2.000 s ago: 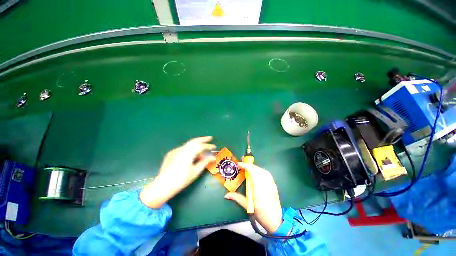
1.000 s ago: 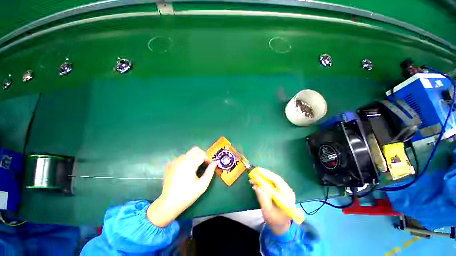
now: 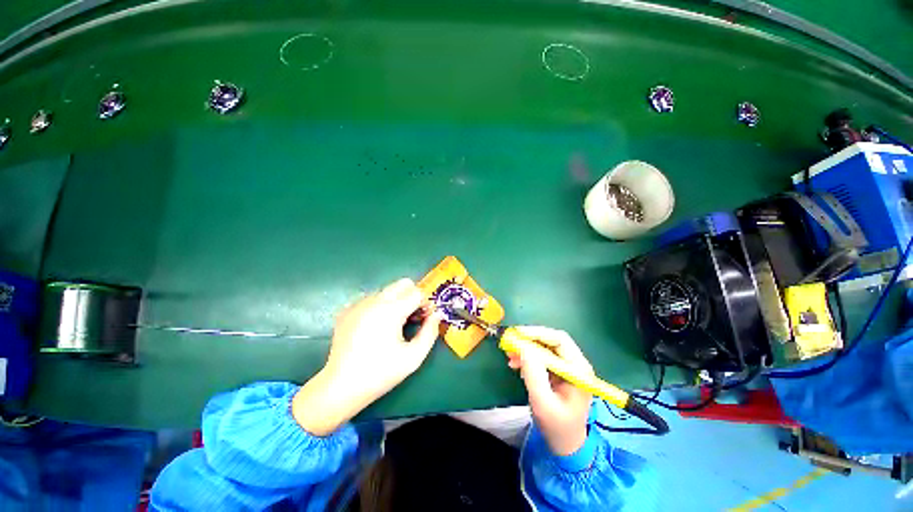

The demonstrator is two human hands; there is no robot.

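Observation:
An orange square fixture (image 3: 463,341) lies on the green mat and holds a round silvery-purple part (image 3: 455,301). My right hand (image 3: 557,385) holds the yellow soldering iron (image 3: 576,374); its metal tip reaches the lower right of the round part. My left hand (image 3: 375,340) is at the fixture's left side, thumb and fingertips pinched together at the part's edge. The thin solder wire (image 3: 230,332) runs from the spool (image 3: 92,321) on the left to my left hand. The wire's end at the fingertips is too small to make out.
A white pot (image 3: 629,200) with brownish-grey bits stands right of centre. A black fan box (image 3: 691,305), a yellow sponge block (image 3: 812,320) and a blue station (image 3: 869,200) are at right. Several round parts (image 3: 225,97) lie spaced along the green belt (image 3: 430,70).
The soldering iron has swung from upright beside the fixture to slanting, its tip now on the part. My left hand has closed in on the part. The view has tilted down.

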